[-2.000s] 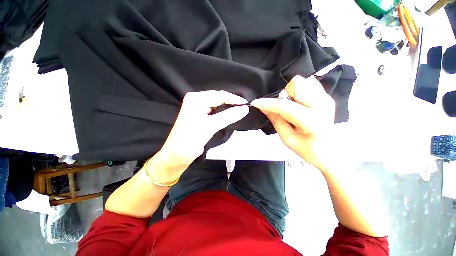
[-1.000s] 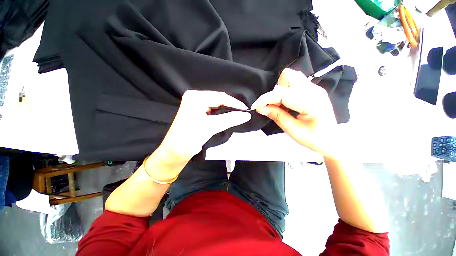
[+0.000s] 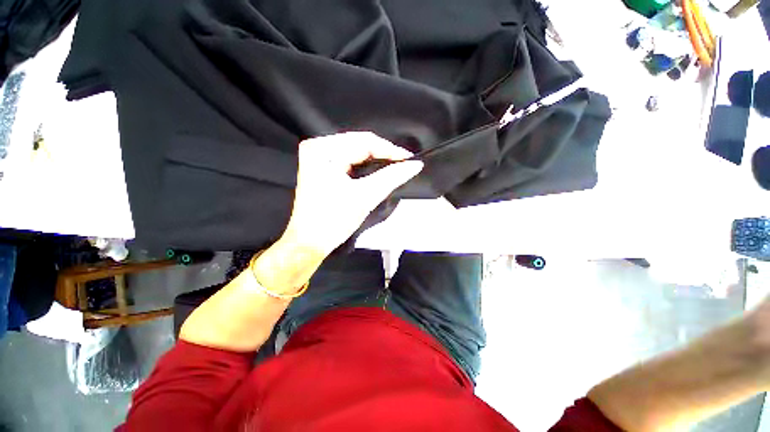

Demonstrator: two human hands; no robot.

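The black garment [image 3: 279,110] lies in folds over the white table and reaches its near edge. My left hand [image 3: 350,181] pinches the folded edge [image 3: 456,137] between thumb and fingertips. The edge runs as a thin dark ridge up to the right, towards the broken-looking white strip [image 3: 544,101]. My right hand is out of the picture; only the right forearm [image 3: 692,375] shows, blurred, at the lower right. No needle or thread can be made out.
An orange-handled tool [image 3: 697,32] and small notions [image 3: 660,63] lie at the upper right. Black shaped pieces [image 3: 728,126] and a speckled blue item [image 3: 751,237] are at the far right. A wooden stool [image 3: 118,291] stands at lower left.
My right hand has left the folded edge and swung out past the right rim. My left hand still pinches the cloth. The edge right of it is now uncovered, and the view has shifted slightly.
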